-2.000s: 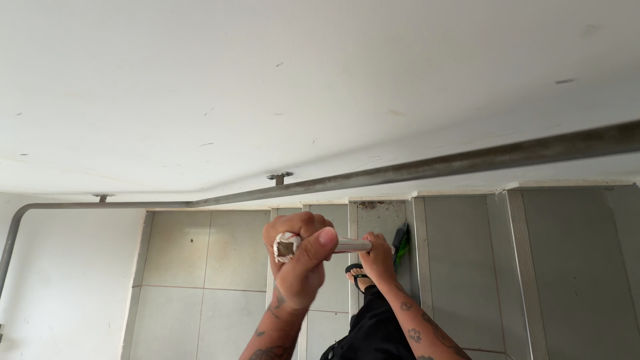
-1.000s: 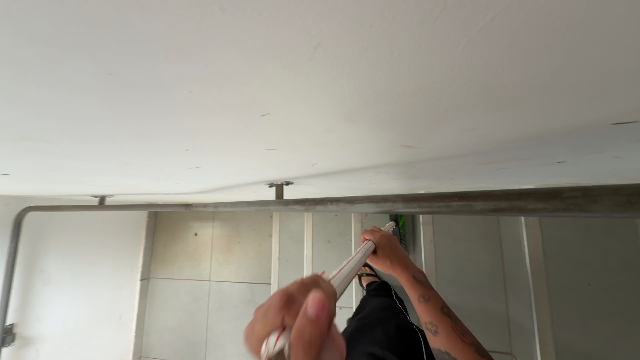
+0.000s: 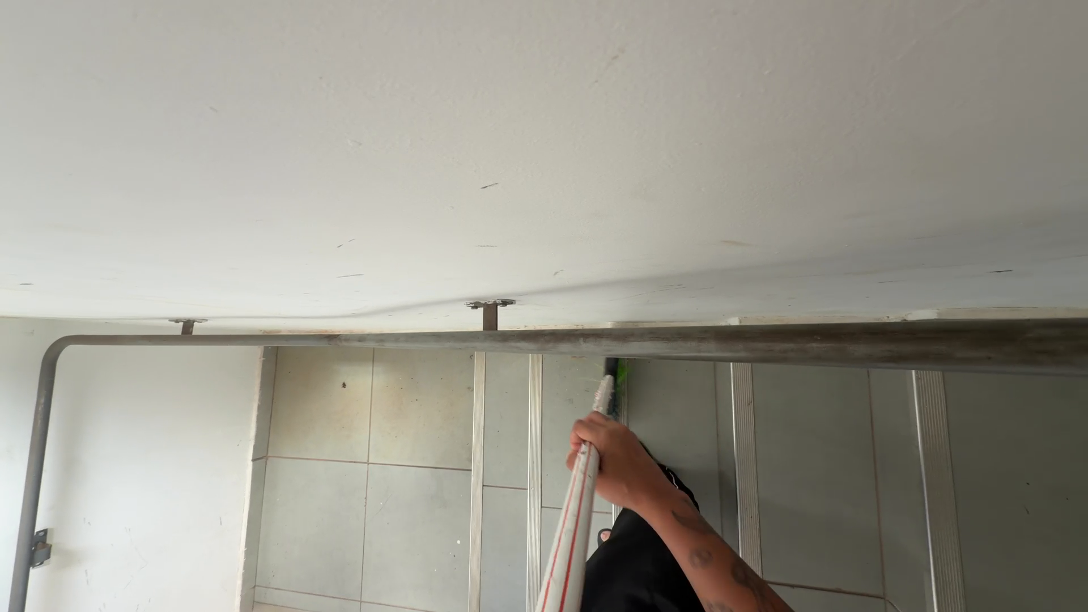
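Note:
My right hand (image 3: 616, 459) is closed around the lower part of a white broom handle with red stripes (image 3: 568, 535). The handle slants from the bottom edge of the view up to the broom head (image 3: 614, 382), which is dark with green bristles and rests at a stair step, partly hidden by the handrail and the handle. My left hand is out of the frame; the near end of the handle leaves the view at the bottom.
A metal handrail (image 3: 544, 342) on wall brackets (image 3: 490, 314) crosses above the tiled stairs. Ribbed metal nosings (image 3: 937, 484) edge the steps. A white wall (image 3: 510, 170) fills the upper view. A tiled landing (image 3: 314, 510) lies left; my black-clothed leg (image 3: 642, 565) stands below the rail.
My left hand, earlier on the upper end of the handle, has moved down out of view. The handle now points steeply toward the bottom edge. My right hand still grips it.

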